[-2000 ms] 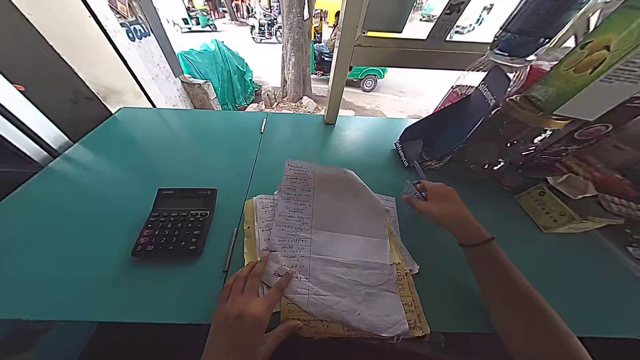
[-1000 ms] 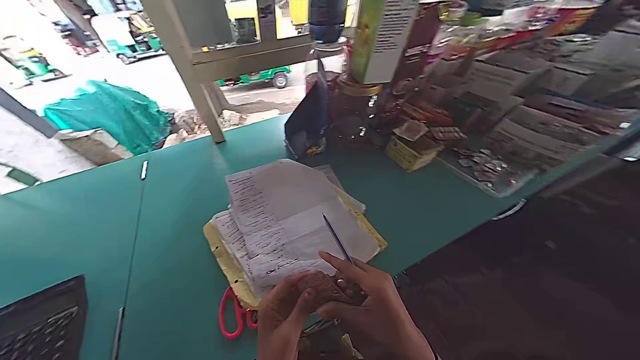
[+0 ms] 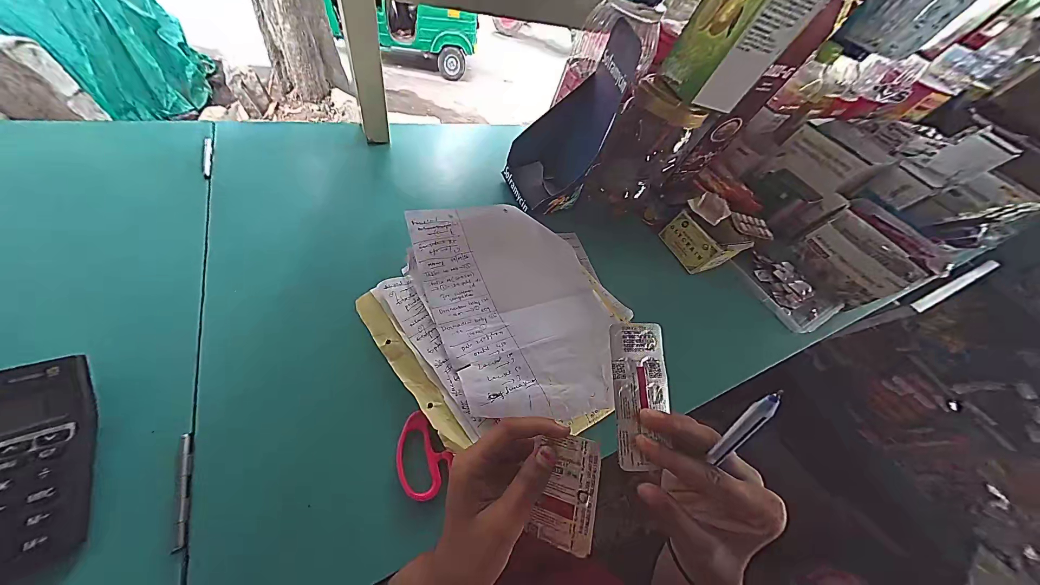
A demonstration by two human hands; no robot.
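My left hand (image 3: 500, 496) holds a foil blister pack (image 3: 578, 496) between thumb and fingers, just below the papers. In my right hand (image 3: 707, 487) are a second blister pack (image 3: 640, 390), held upright by its lower edge, and a pen (image 3: 745, 426) lodged between the fingers with its tip pointing up and right. A stack of handwritten sheets (image 3: 528, 268) lies over yellowish paper (image 3: 378, 325) on the green counter. Pink-red scissor handles (image 3: 421, 459) stick out from beneath the stack's lower left side.
A black calculator (image 3: 49, 463) is at the left. Toward the back right stand a dark blue display box (image 3: 569, 122), a lidded jar (image 3: 650, 154), a small yellow carton (image 3: 695, 244) and a plastic tray (image 3: 800, 313) of small packs. The counter's right edge (image 3: 731, 386) runs beside my right hand.
My hands, together one second ago, are now apart, each with a blister pack. Two seconds ago my left hand lay on the papers and my right was over the counter. The view has swung about.
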